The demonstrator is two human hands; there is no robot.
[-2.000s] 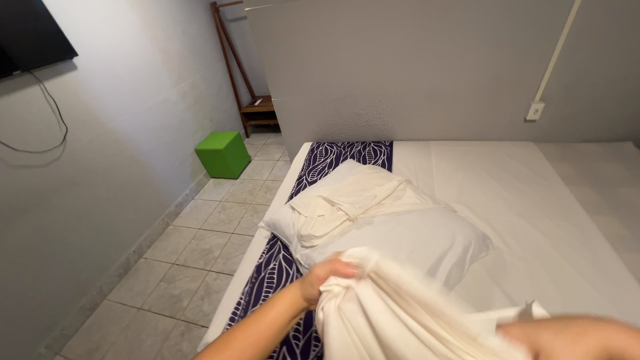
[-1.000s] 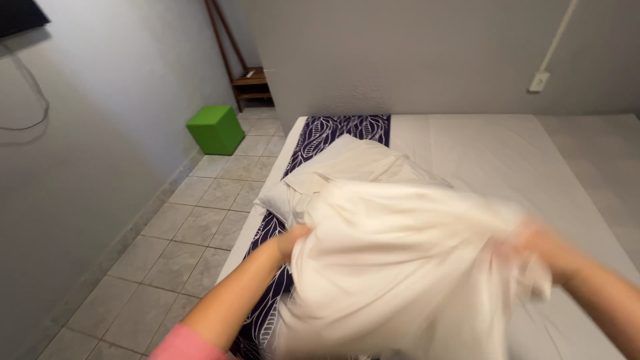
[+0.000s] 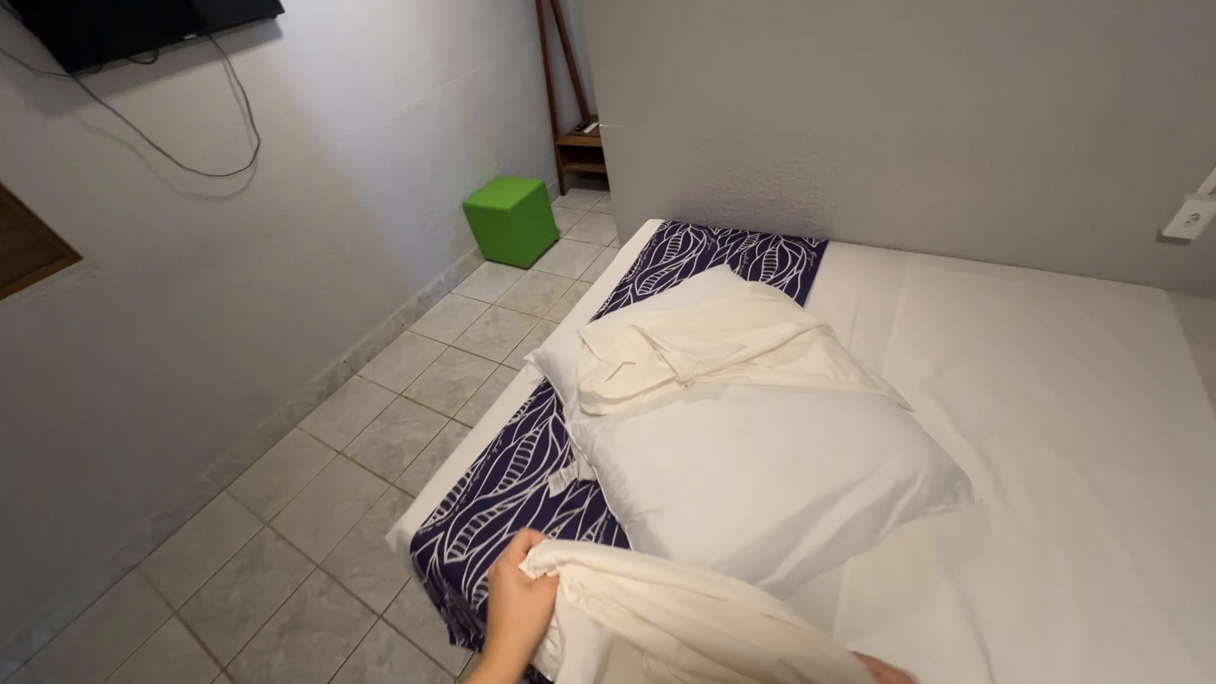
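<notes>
My left hand point(image 3: 518, 594) grips a corner of a cream cloth point(image 3: 665, 608) at the bottom centre. At the cloth's far right edge only a little of my right hand point(image 3: 883, 669) shows; its fingers are mostly hidden by the cloth and the frame edge. Just beyond lies a white pillow point(image 3: 760, 465) on the bed, with a second cream cloth point(image 3: 712, 342) bunched over its far part. Under the pillow's left side runs a dark blue bed runner point(image 3: 513, 465) with white leaf patterns.
The bed's white sheet point(image 3: 1064, 408) spreads to the right, against a grey wall. Tiled floor point(image 3: 332, 494) lies left of the bed. A green cube stool point(image 3: 511, 220) and a wooden rack point(image 3: 579, 142) stand farther back. A television point(image 3: 142, 28) with a hanging cable is up left.
The cream cloth, spread out between my hands a second ago, is now lower and gathered near the bottom edge, uncovering the pillow. Both hands have moved lower in view.
</notes>
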